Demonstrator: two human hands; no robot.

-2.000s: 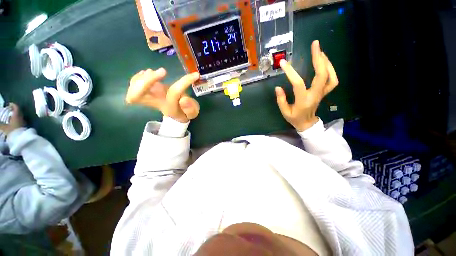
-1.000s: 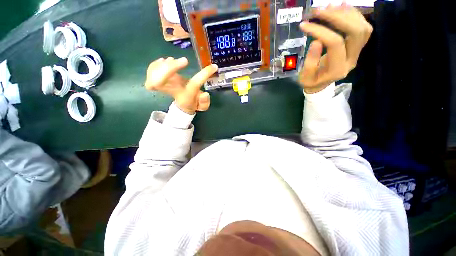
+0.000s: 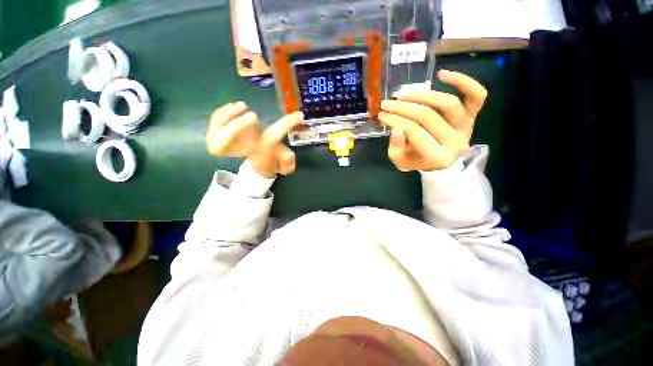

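Note:
The clear test fixture (image 3: 333,28) lies on the green mat, with an orange-red frame (image 3: 285,77) around a lit display module (image 3: 331,86) showing white-blue digits. My left hand (image 3: 254,139) has its index fingertip at the screen's lower left corner; its other fingers are loosely curled. My right hand (image 3: 433,129) has its index fingertip at the frame's lower right corner, fingers spread, and hides the red power switch. Neither hand holds anything. A yellow fitting (image 3: 341,144) with a white tip sits at the fixture's near edge.
White coiled cables (image 3: 123,107) lie on the mat at left. A brown clipboard (image 3: 250,63) with white paper (image 3: 494,18) is behind the fixture. A white label (image 3: 409,53) and a small red round part (image 3: 410,35) are on its right side. A person's grey sleeve (image 3: 43,250) is at lower left.
My right hand has moved from the switch, up over the fixture's right side, then down and left to the frame's corner. The display changed from 21-type digits to full segments.

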